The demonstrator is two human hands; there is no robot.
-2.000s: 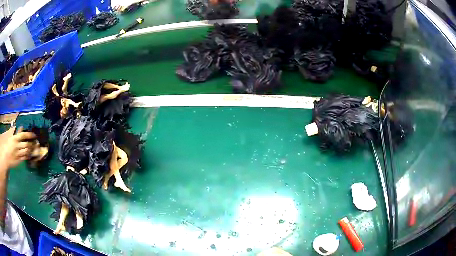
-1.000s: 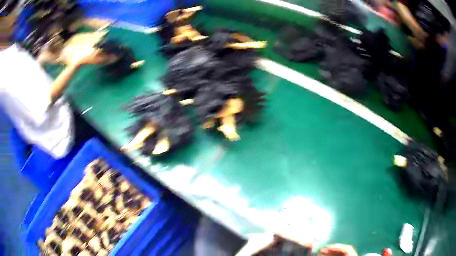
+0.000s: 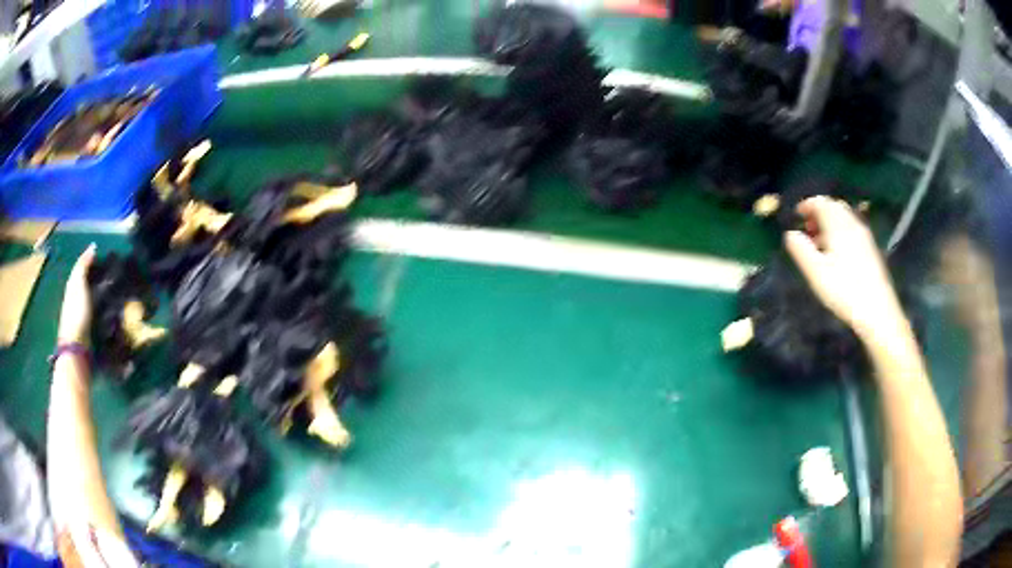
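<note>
My left hand [image 3: 80,294] reaches in at the far left, blurred, against the left side of a black-cloaked figure [image 3: 114,305]; its grip cannot be made out. My right hand [image 3: 835,257] is over another black figure piece [image 3: 793,333] at the right, fingers slightly bent and apart, with no clear grip. That piece has a pale end [image 3: 737,333] at its left. Several cloaked figures with tan limbs lie in a cluster [image 3: 222,305] at the left.
A blue bin [image 3: 133,166] of tan and dark parts is at the back left. Black pieces [image 3: 477,166] lie behind the white strip [image 3: 555,253]. A white wad [image 3: 822,477], a red stick [image 3: 792,541] and a white bottle [image 3: 755,557] are at lower right, by the clear screen.
The view has swung back right; the lower-left crate of parts has left it. My hands, low at the front edge with a dark thing before, are now spread far left and right.
</note>
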